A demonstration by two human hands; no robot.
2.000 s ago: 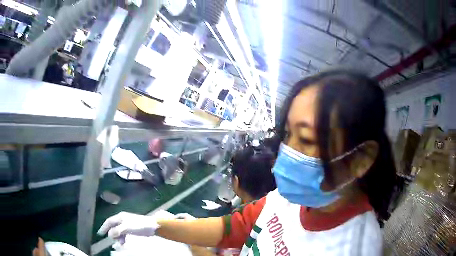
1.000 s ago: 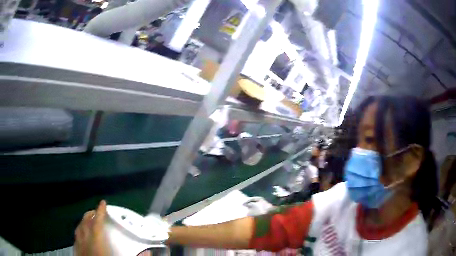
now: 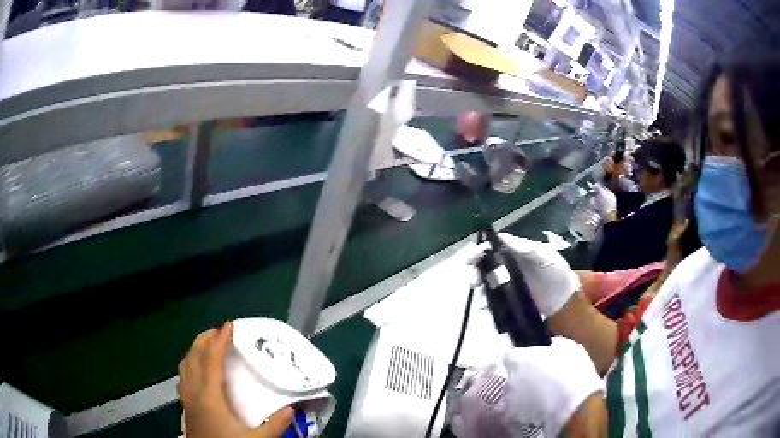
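Note:
A white housing (image 3: 282,355) with a rounded end face is at the lower left, held above the bench edge. Its face has small dark marks or openings, and a bit of blue shows at its underside. My left hand (image 3: 209,385) is bare and grips it from the left, fingers on the far side and thumb below. The lower part of the hand is cut off by the picture's edge. My right hand is not in view.
A seated person in a blue mask at the right holds a black electric screwdriver (image 3: 509,295) in gloved hands beside a white vented housing (image 3: 398,385). A metal post (image 3: 346,188) stands before the green conveyor (image 3: 171,299), which carries white parts. Another vented part (image 3: 26,419) is at lower left.
The view has turned down and left. The neighbour's arm, earlier stretched to the white part by my hand, has drawn back and the driver now shows. My left hand still holds the part.

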